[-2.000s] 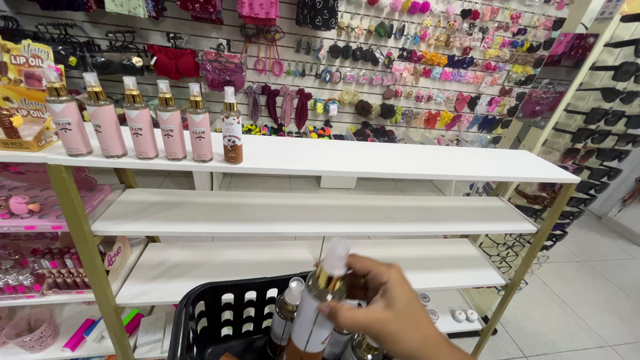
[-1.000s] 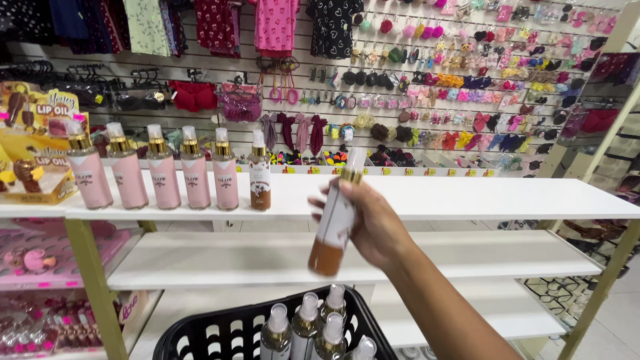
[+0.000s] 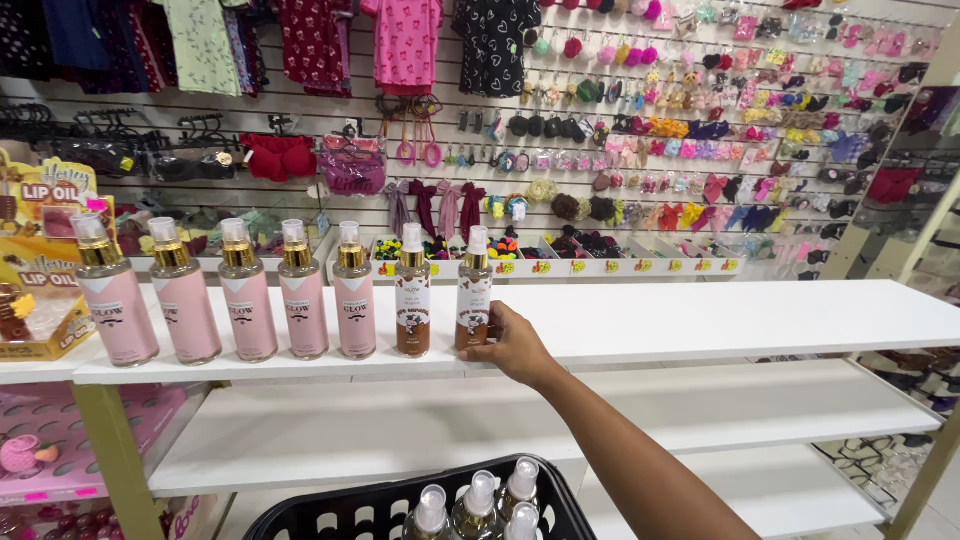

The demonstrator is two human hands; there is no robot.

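My right hand (image 3: 517, 345) grips the lower part of a brown-and-white spray bottle (image 3: 474, 300), which stands upright at the front of the white top shelf (image 3: 675, 322). Just left of it, a matching brown-and-white bottle (image 3: 413, 300) stands apart. Farther left is a row of several pink-labelled spray bottles (image 3: 247, 307) with gold collars and clear caps. Below, a black plastic basket (image 3: 352, 510) holds several more capped spray bottles (image 3: 480, 502). My left hand is out of view.
A yellow lip oil display box (image 3: 45, 262) stands at the row's left end. Lower white shelves (image 3: 375, 431) sit under the top one on gold-coloured posts (image 3: 112, 450). Behind, a slatted wall (image 3: 315, 105) carries clothes and hair accessories, above a bin tray (image 3: 622, 268).
My right hand has lifted a brown-and-white bottle from over the basket up to the top shelf, where it stands beside the matching bottle.
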